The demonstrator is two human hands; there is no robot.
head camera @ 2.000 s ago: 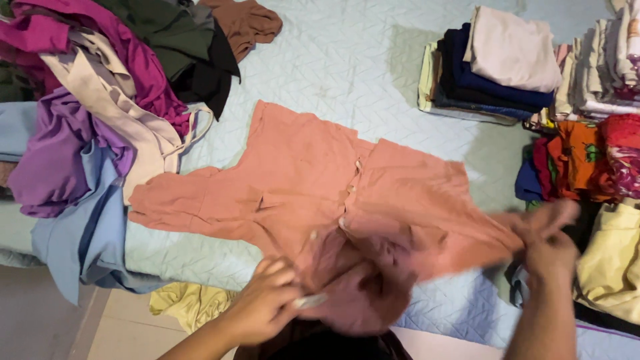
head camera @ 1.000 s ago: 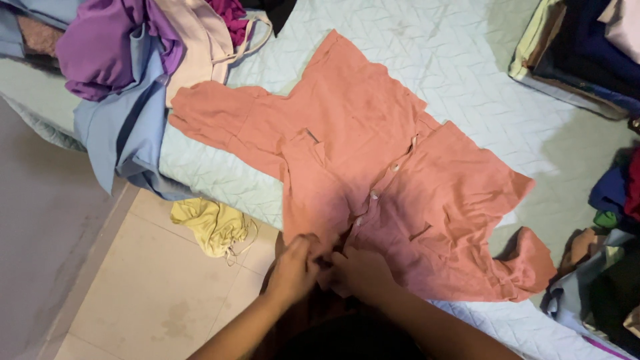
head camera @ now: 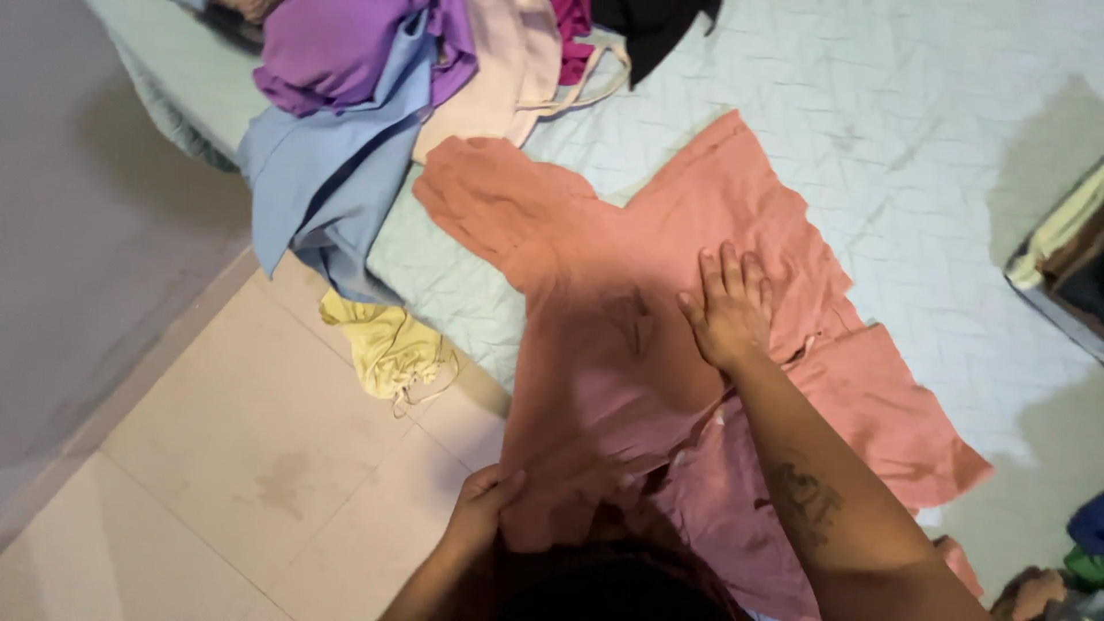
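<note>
A salmon-pink buttoned shirt [head camera: 595, 362] lies spread over the edge of the bed, its front buttons running diagonally and one sleeve pointing to the upper left. At the shirt's lower left edge, my left hand [head camera: 487, 504] pinches the fabric between thumb and fingers. My right hand [head camera: 731, 310] rests flat, palm down, on the upper part of the shirt with its fingers apart. The lower part of the shirt is partly hidden by my dark clothing and my right forearm.
Purple cloth [head camera: 336, 52], a blue garment [head camera: 336, 190] and a cream garment with straps [head camera: 492, 78] are heaped at the upper left. A yellow garment [head camera: 388, 345] lies on the tiled floor [head camera: 259, 466]. Folded clothes [head camera: 1069, 259] stand at the right edge of the quilted bedspread [head camera: 914, 172].
My hands, close together at the shirt's near edge a second ago, are now apart; the right one has moved up onto the fabric. The near left part of the shirt is spread wider.
</note>
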